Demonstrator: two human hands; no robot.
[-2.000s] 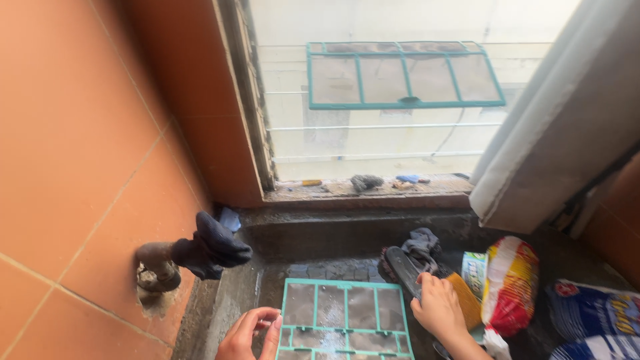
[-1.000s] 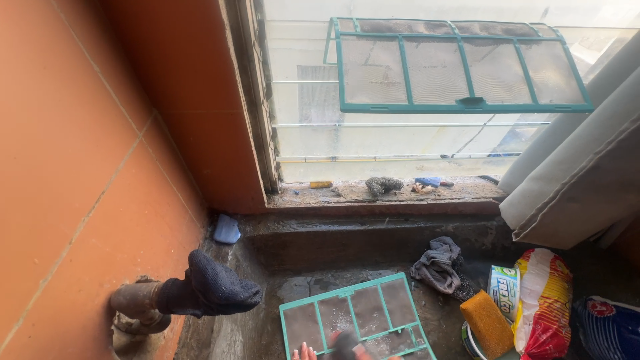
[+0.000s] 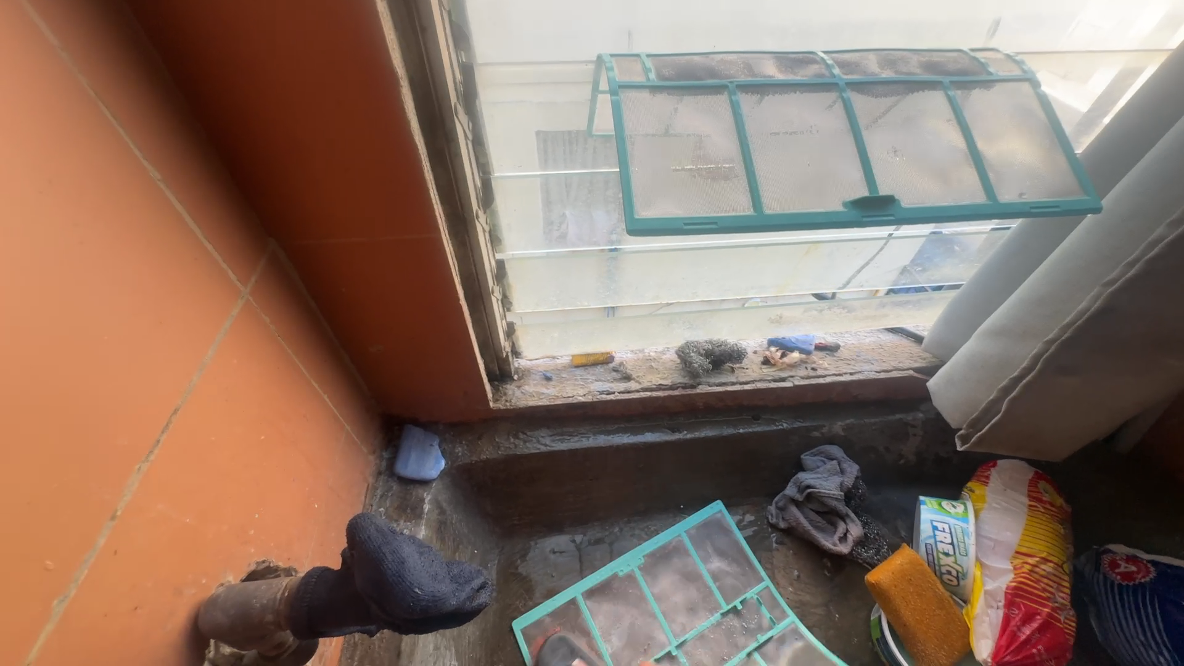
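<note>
A teal-framed mesh filter panel [image 3: 638,606] lies tilted in the dark basin, its lower part cut off by the view's edge. On its mesh is the rounded end of a dark brush [image 3: 558,649], with a sliver of my right hand [image 3: 588,659] against it; most of that hand is out of view. My left hand is not seen. A second teal-framed filter [image 3: 860,153] is propped against the louvred window. To the right of the lying panel sit a grey cloth [image 3: 819,499] and an orange sponge [image 3: 918,606].
A dark sock [image 3: 416,578] covers the pipe tap [image 3: 245,606] on the left. Blue soap [image 3: 419,453] is on the ledge, steel wool [image 3: 709,356] on the sill. A tub [image 3: 945,541], a red-yellow bag [image 3: 1022,564] and a blue bag [image 3: 1133,592] stand right, below a curtain [image 3: 1064,324].
The brush has gone from beside the cloth onto the lying filter, which has turned to a slant. My left hand has passed out of view. The view has shifted.
</note>
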